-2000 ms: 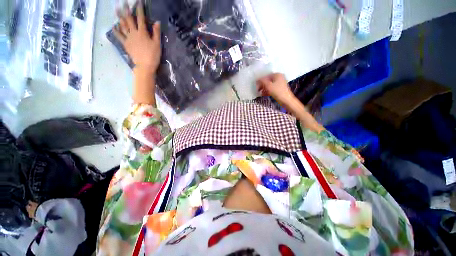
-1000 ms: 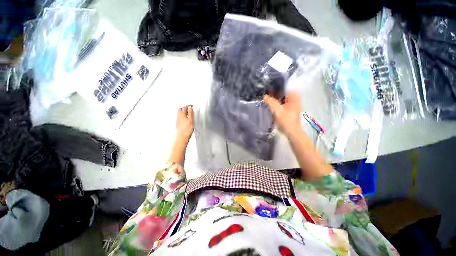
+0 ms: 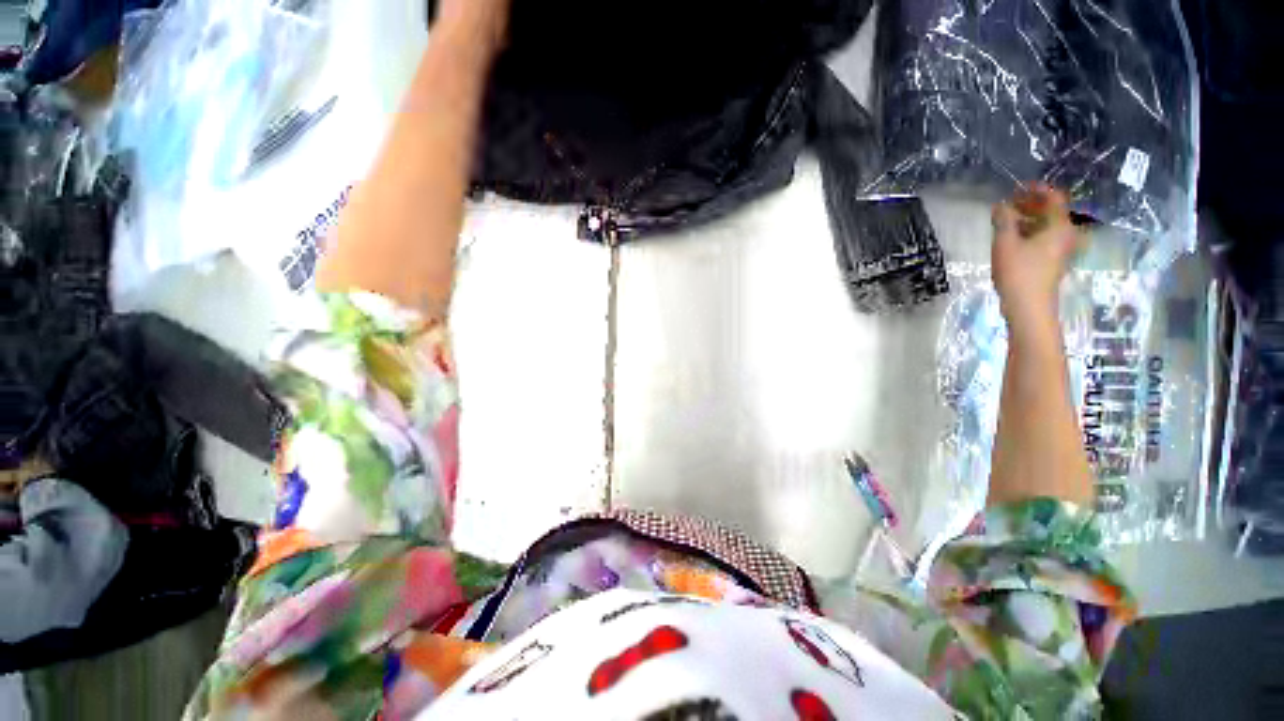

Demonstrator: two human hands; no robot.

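A bagged jacket (image 3: 1035, 106) lies at the upper right under shiny clear film, with a small white sticker on it. My right hand (image 3: 1035, 233) is at its near edge, fingers curled; whether it grips the bag is unclear. A loose dark denim jacket (image 3: 648, 127) lies at the top centre, with a metal button at its near edge and a sleeve end (image 3: 897, 268) to the right. My left forearm reaches over the jacket's left side; my left hand is cut off by the top edge of the picture.
Clear printed bags (image 3: 1127, 409) lie at the right below the bagged jacket. Blue-tinted bags (image 3: 197, 127) lie at the upper left over printed ones. Thin coloured sticks (image 3: 869, 490) lie near the front edge. Dark clothing (image 3: 113, 423) is piled at left, beside a person's pale sleeve (image 3: 59, 556).
The bagged jacket has moved from the middle to the upper right with my right hand. My left hand has moved up and out of the picture. The view has shifted; the loose jacket shows larger.
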